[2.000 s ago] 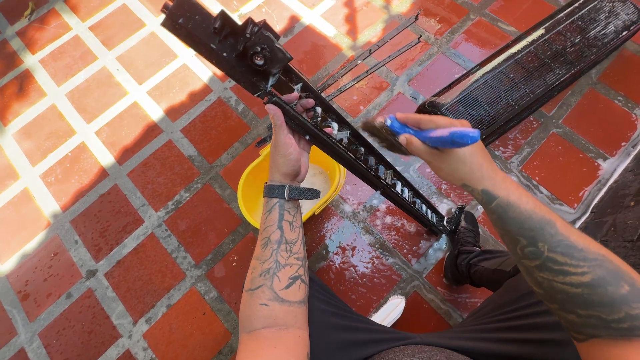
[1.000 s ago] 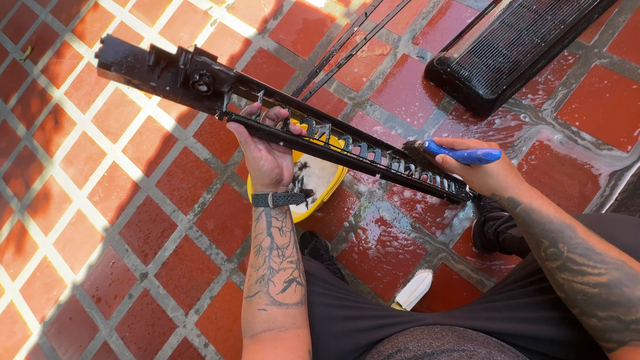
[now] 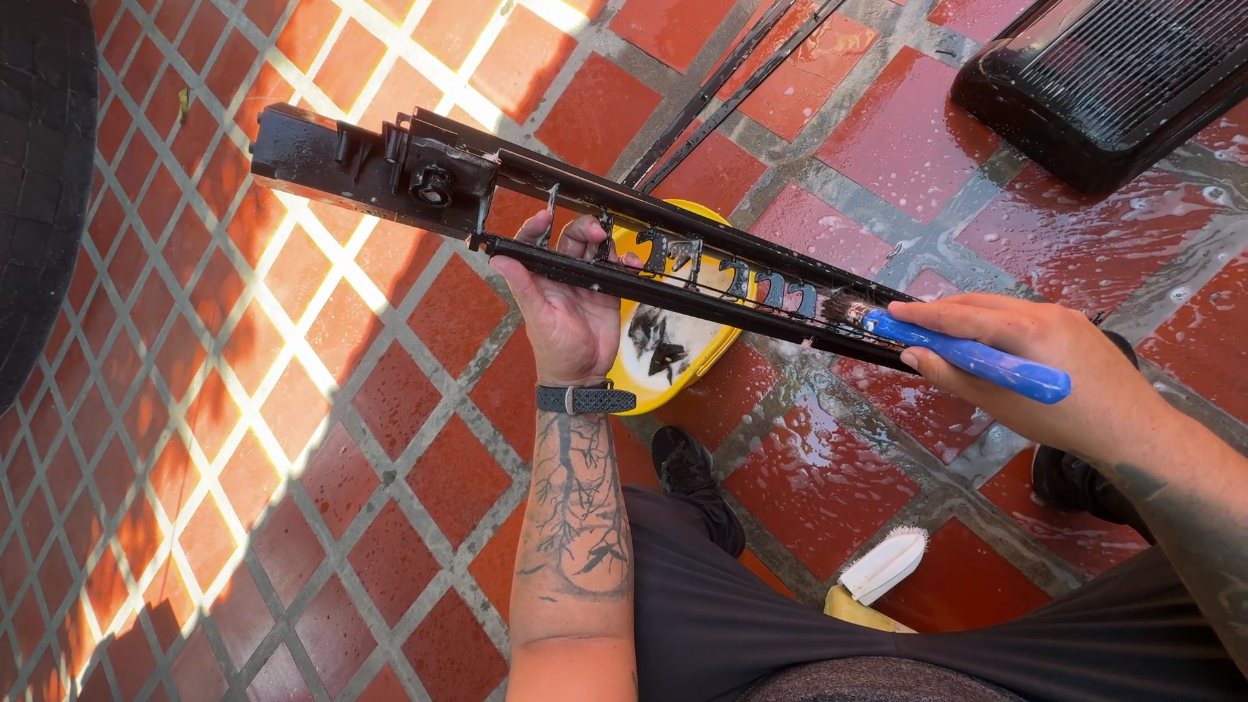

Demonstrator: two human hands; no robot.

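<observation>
My left hand (image 3: 575, 312) grips a long black plastic frame (image 3: 585, 273) from below near its thicker end, fingertips showing through its opening. Inside the frame sit several curved louver-like pieces (image 3: 736, 278), wet with suds. My right hand (image 3: 1024, 375) is closed on a blue-handled paintbrush (image 3: 960, 353), whose dark bristles touch the inside of the frame towards its far right end. Beneath the frame, a yellow bucket (image 3: 726, 341) holds whitish soapy water with dark pieces in it.
Wet, sudsy red floor tiles (image 3: 819, 487) lie below. A black slatted panel (image 3: 1121, 88) rests at the upper right, beside thin black strips (image 3: 721, 88). A white scrub brush (image 3: 885, 565) lies near my legs. At the left edge is a large dark rounded object (image 3: 39, 195).
The frame has turned closer to level in view, still in my left hand. My right hand keeps the paintbrush, its bristles now at the frame's right part. The view has shifted.
</observation>
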